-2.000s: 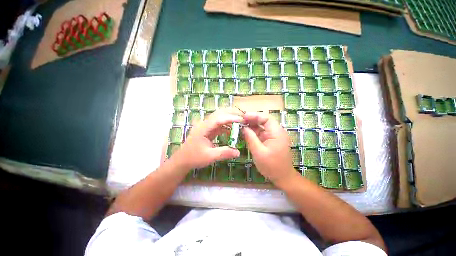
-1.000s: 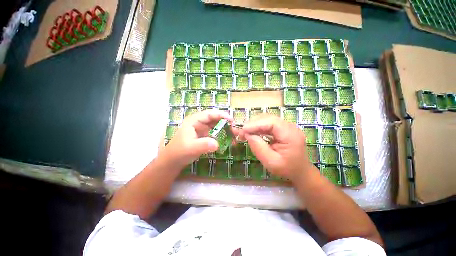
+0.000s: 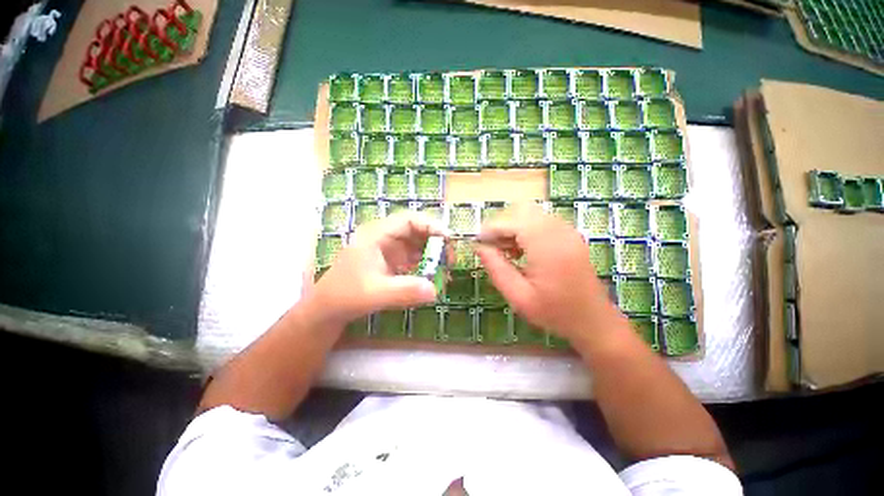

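My left hand (image 3: 373, 271) holds a green square piece (image 3: 433, 262) on edge between thumb and fingers, its pale silver edge facing up. My right hand (image 3: 543, 271) is just to its right, thumb and forefinger pinched together. A fine light line seems to run from those fingertips toward the piece; it is too small to make out. Below both hands lies the board layout (image 3: 620, 150), green squares in close rows on a brown cardboard sheet (image 3: 494, 184), with a bare brown gap in the middle. My hands hide part of the lower rows.
A white shiny pad (image 3: 262, 194) lies under the cardboard. At right stands a cardboard stack (image 3: 834, 281) with a short row of green squares (image 3: 845, 191) on top. Far left are boards with red loops (image 3: 136, 46) and a long pale strip (image 3: 260, 58). More green grids (image 3: 848, 29) lie far right.
The green piece has moved left and turned edge-up in my left hand. My right hand has moved right, away from the piece, with its fingertips now pinched. The whole view has shifted slightly.
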